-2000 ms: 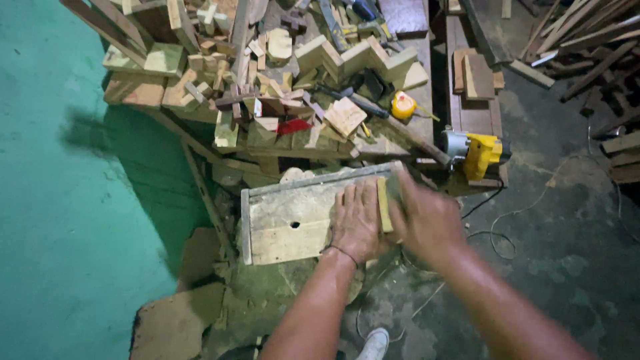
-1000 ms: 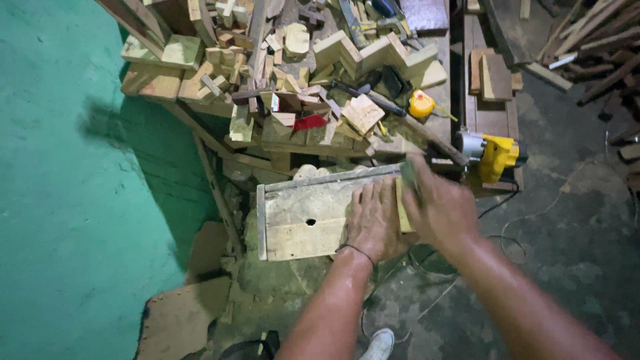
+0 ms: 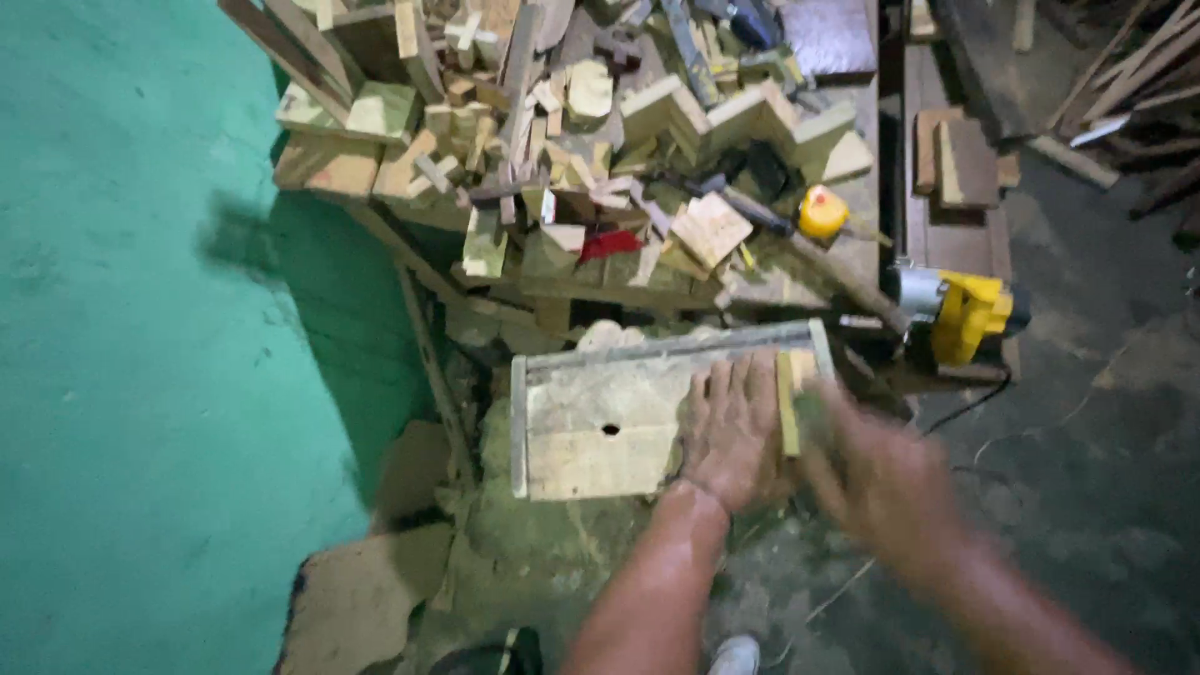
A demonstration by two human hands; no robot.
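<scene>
A shallow wooden box-like board (image 3: 600, 459) with raised edge strips and a small dark hole lies in front of the bench. My left hand (image 3: 736, 436) presses flat on its right part, against a narrow light wood piece (image 3: 788, 403) that stands along the fingers' right side. My right hand (image 3: 867, 469) is blurred by motion just right of that piece. Its fingers are bent around something greyish-green, too blurred to name. The palm sides of both hands are hidden.
Beyond the board stands a bench (image 3: 656, 286) heaped with wood offcuts, a hammer (image 3: 834, 267), a yellow tape measure (image 3: 823, 212) and a red piece (image 3: 610, 246). A yellow power tool (image 3: 970, 314) with a cord sits at right. A green wall (image 3: 141, 375) rises at left.
My right hand shifts slightly beside the narrow wood piece and stays blurred across the frames. My left hand keeps its place on the board.
</scene>
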